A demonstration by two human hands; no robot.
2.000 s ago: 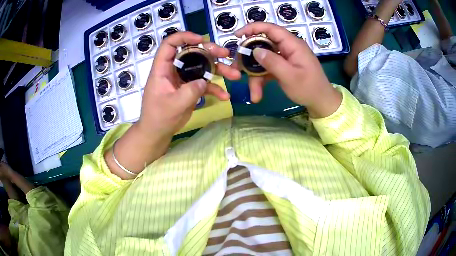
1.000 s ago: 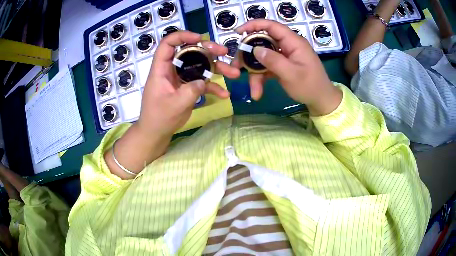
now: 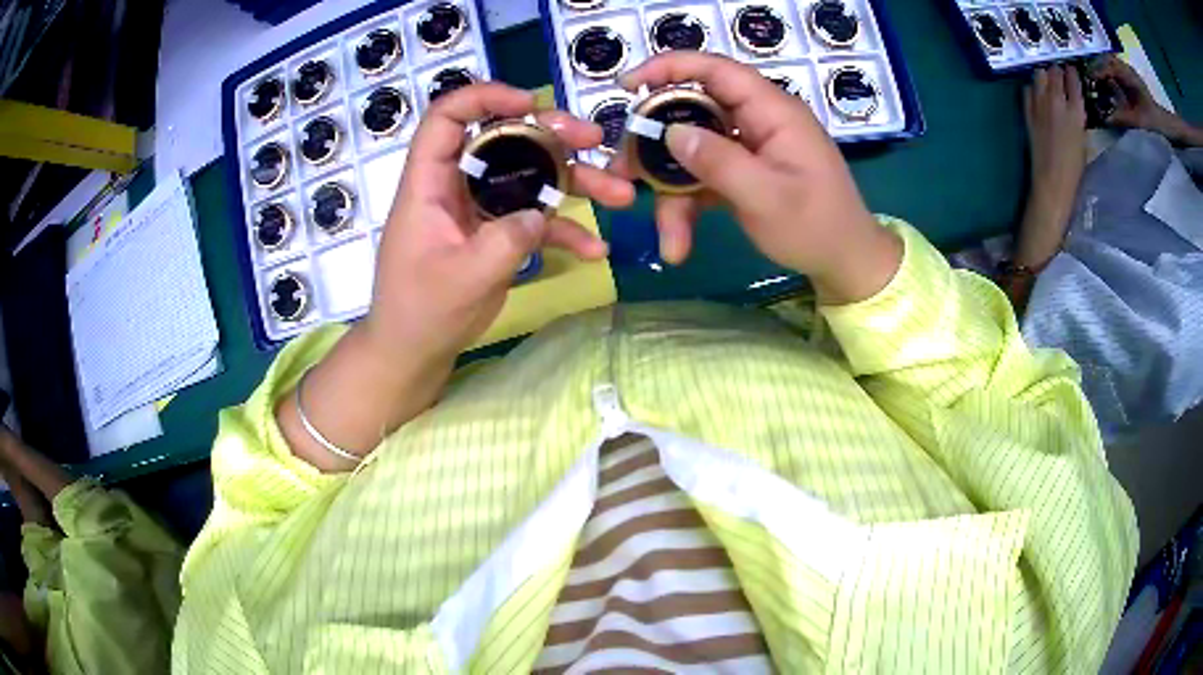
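My left hand (image 3: 442,244) holds a round smartwatch head (image 3: 513,172) by its rim, black glass face up, faint pale text on it, white film tabs at its upper left and lower right edges. My right hand (image 3: 772,178) holds a second watch head (image 3: 668,143) close beside it, thumb on the black face, a white tab at its upper left. Both rims look gold. The watch undersides are hidden.
A left watch tray (image 3: 346,274) and a right watch tray (image 3: 910,99) lie behind my hands. A yellow sheet (image 3: 561,293) lies under my left hand. Record sheets (image 3: 145,303) are at left. Another person's hands (image 3: 1055,119) and a smaller tray (image 3: 979,50) are at right.
The person at right has moved their arm; their hands now show below the small tray, holding a dark round thing. My hands and both watch heads are nearly unmoved.
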